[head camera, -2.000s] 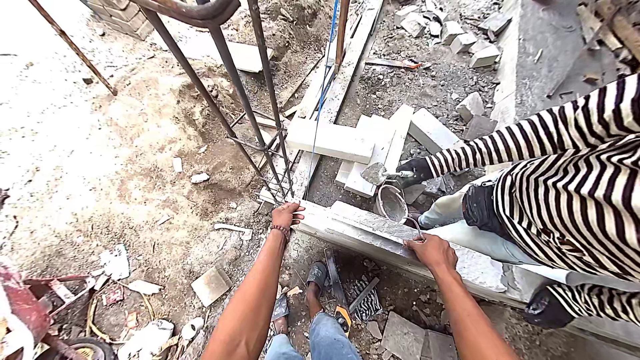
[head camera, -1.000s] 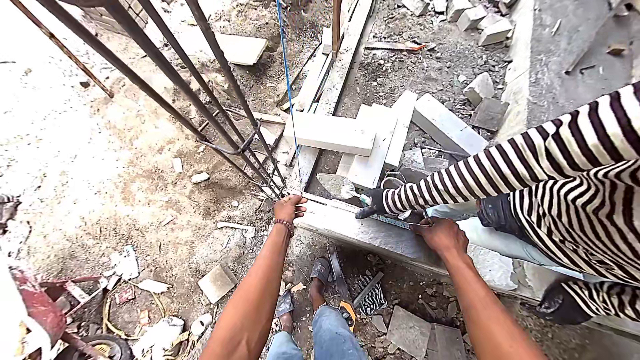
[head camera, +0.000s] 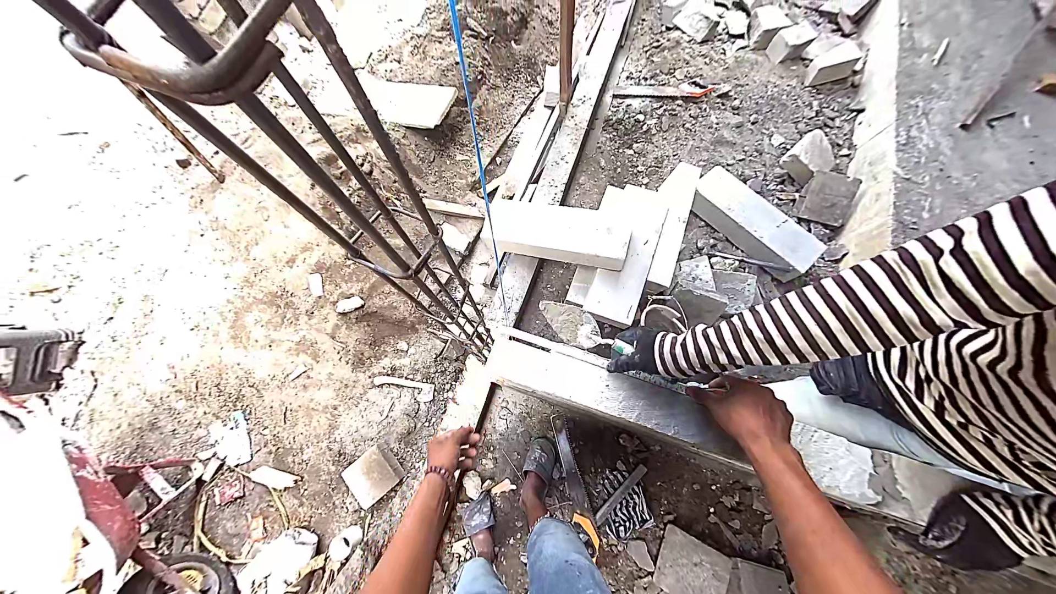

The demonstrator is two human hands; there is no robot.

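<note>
A long pale block (head camera: 594, 388) lies at the base of the rebar column (head camera: 412, 247). Over the ground left of the block, my left hand (head camera: 453, 450) is off it, empty, with its fingers apart. My right hand (head camera: 738, 404) is closed on the end of a thin metal strip (head camera: 660, 381) along the block's top far edge. Beside it, a co-worker's gloved hand (head camera: 634, 351) rests near the strip with a trowel (head camera: 589, 333). A blue string (head camera: 474, 124) runs down to the block's left end.
Several white blocks (head camera: 635, 256) lie stacked beyond the wall. A handsaw (head camera: 575, 478) with an orange-edged handle lies near my feet, and another saw (head camera: 660, 91) lies farther off. The co-worker in striped sleeves (head camera: 866, 305) leans in from the right. Rubble and a broken tile (head camera: 373, 476) litter the ground.
My left hand has let go at the block's left end and moved down toward me. My right hand stays at the strip. The co-worker's gloved hand has come down to the block.
</note>
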